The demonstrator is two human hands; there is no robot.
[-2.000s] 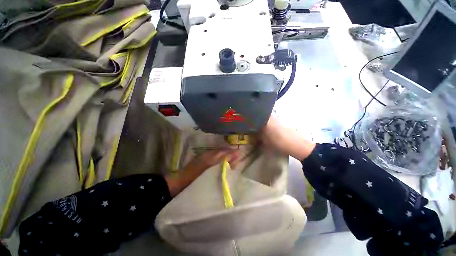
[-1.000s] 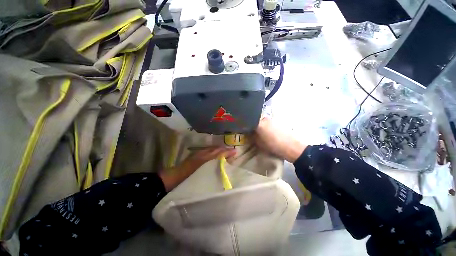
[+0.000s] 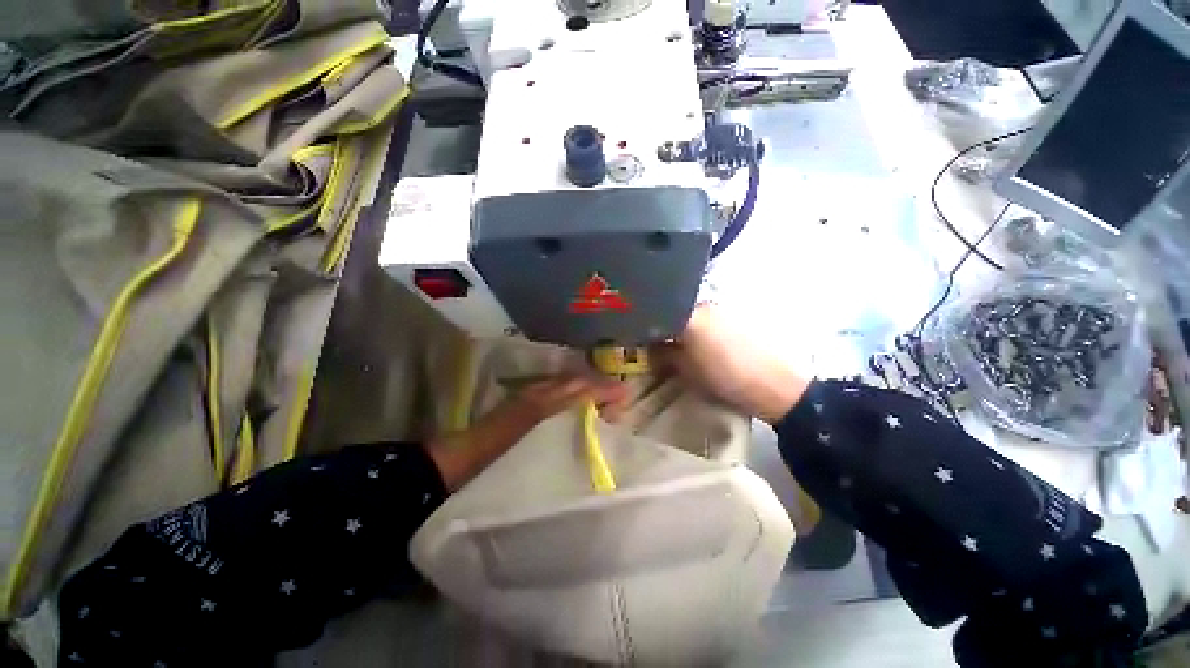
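A beige bag body (image 3: pixel 613 548) with a yellow strip (image 3: pixel 598 446) lies in front of the white sewing machine head (image 3: pixel 594 268), its upper part under the brassy clamp (image 3: pixel 619 360). My left hand (image 3: pixel 555 402) lies on the cloth just left of and below the clamp, its fingertips beside the strip. My right hand (image 3: pixel 718 363) is at the right of the clamp, holding the cloth, its fingertips partly hidden by the head and cloth. The needle point is too small to make out.
A pile of beige pieces with yellow edges (image 3: pixel 124 287) lies at left. At right are loose dark metal fittings (image 3: pixel 904 371), a clear plastic bag of them (image 3: pixel 1044 352), a thin black cable and a control screen (image 3: pixel 1122 124). The machine's red switch (image 3: pixel 440 283) faces me.
The bag's lower part has shifted slightly up towards the machine since the earliest frame, and its front seam shows more. Both hands stay by the clamp. The view sways slightly.
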